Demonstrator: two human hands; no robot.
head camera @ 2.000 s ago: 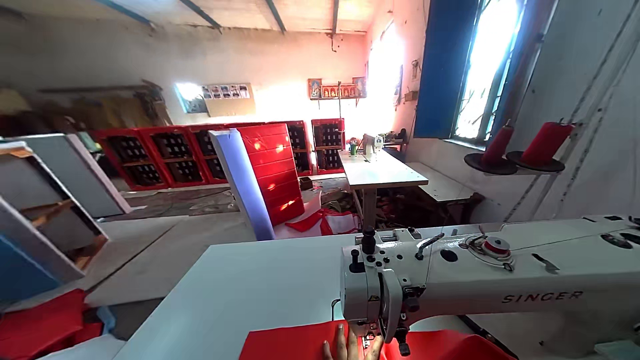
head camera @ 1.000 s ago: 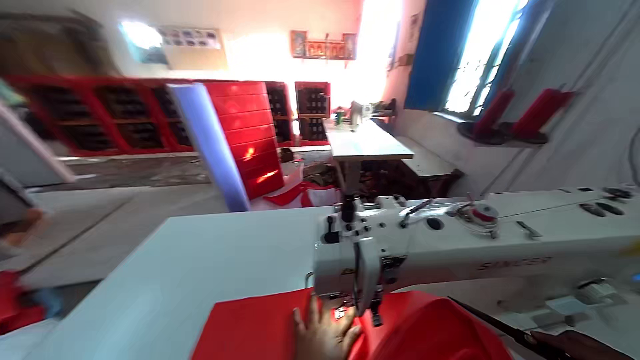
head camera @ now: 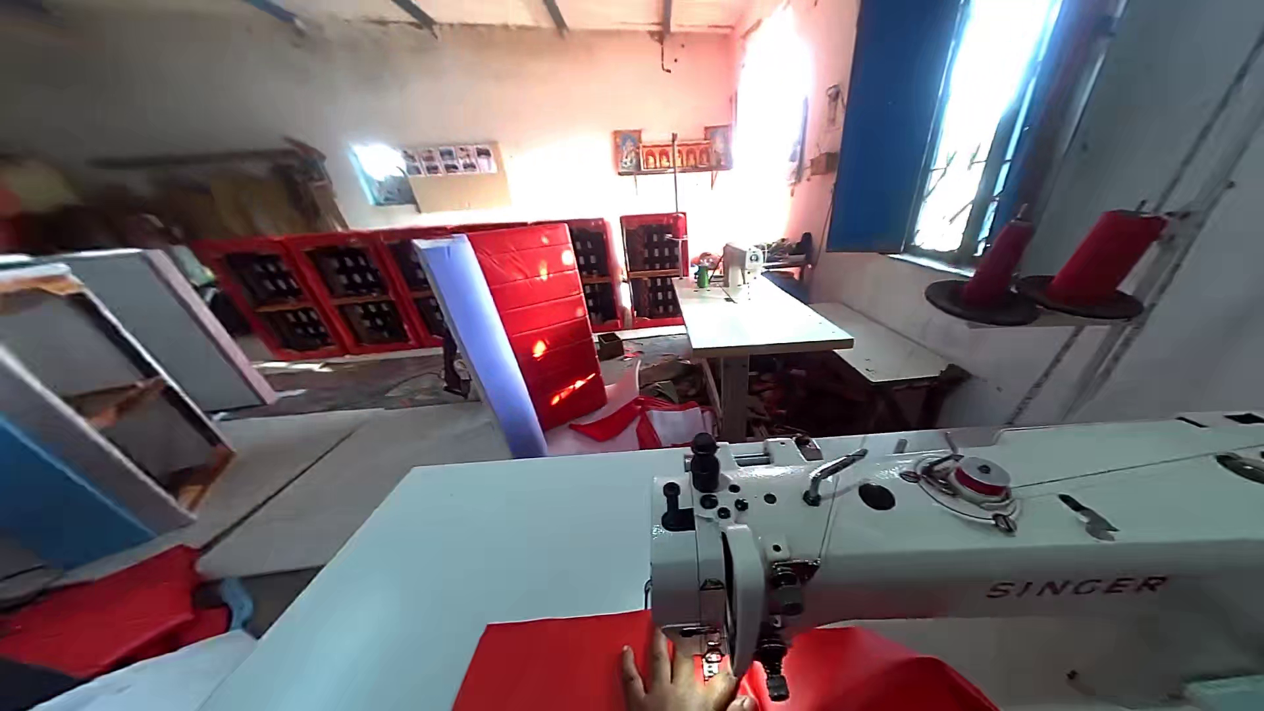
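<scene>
Palm down, my left hand point(head camera: 681, 683) lies with its fingers spread on a red sheet of material point(head camera: 558, 657), close beside the presser foot point(head camera: 711, 662) of a white Singer sewing machine point(head camera: 928, 523). The sheet passes under the machine head, and a raised, curved part of red material shows right of the needle area. Part of the left hand is cut off by the bottom edge. A bobbin with red thread point(head camera: 981, 477) sits on top of the machine arm. My right hand is out of view.
Two red thread cones point(head camera: 1101, 259) stand on holders at right. Beyond the white sewing table point(head camera: 504, 533) are a red padded panel point(head camera: 543, 316), a second sewing machine point(head camera: 743, 262) on its table, and red frames point(head camera: 346, 291). Red material point(head camera: 109, 602) lies at lower left.
One second ago my right hand showed at lower right with dark scissors; both are now out of view. My left hand remains on the red material by the presser foot. The view has shifted.
</scene>
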